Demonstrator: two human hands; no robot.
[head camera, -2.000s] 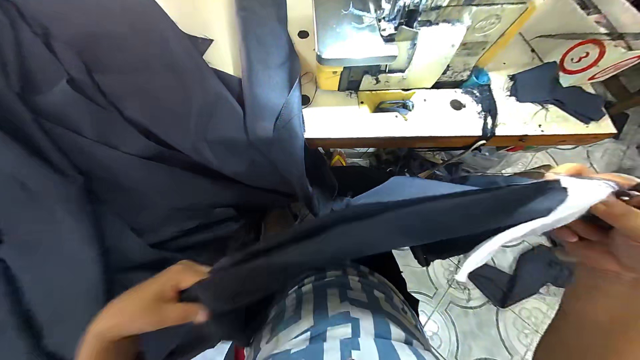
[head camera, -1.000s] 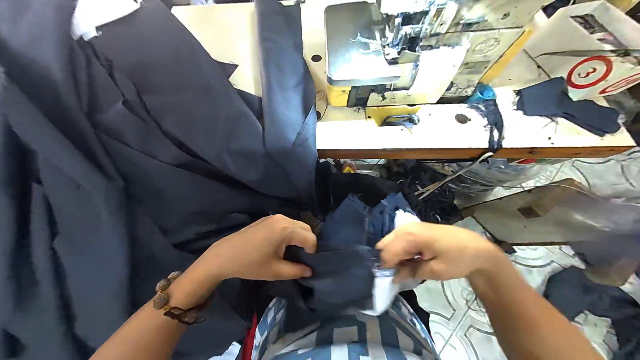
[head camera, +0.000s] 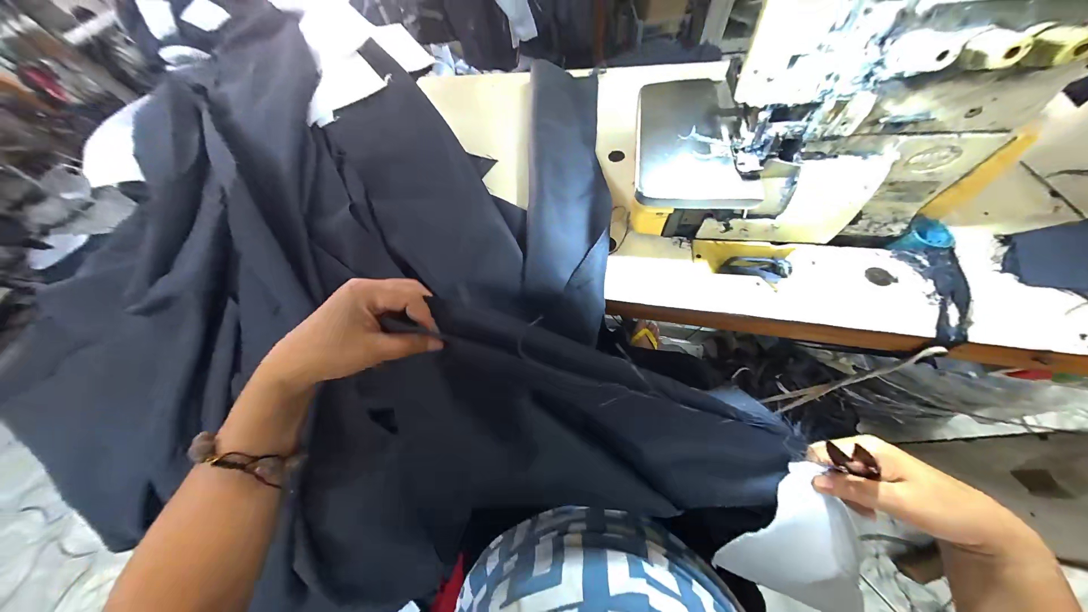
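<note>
Dark navy fabric (head camera: 595, 425) stretches between my two hands above my lap, its raw edge frayed. My left hand (head camera: 365, 331) pinches one end of that edge between thumb and fingers. At the other end, my right hand (head camera: 884, 484) grips the fabric together with a piece of white cloth (head camera: 803, 544), which hangs below it. Small dark thread snips (head camera: 852, 461) are also held in my right hand, blades pointing up. More dark fabric (head camera: 246, 255) lies in a big heap on the left, with white pieces (head camera: 344, 64) at its top.
An industrial sewing machine (head camera: 850, 153) stands on a white table (head camera: 918, 297) ahead on the right. Dark scraps (head camera: 1054, 255) lie on the tabletop, and a blue roll (head camera: 926, 234) sits beside the machine. Fabric waste and plastic (head camera: 790, 374) are under the table's wooden edge.
One second ago my hands were close together over my lap; now they are spread wide with the fabric stretched between them. The view has shifted to the left.
</note>
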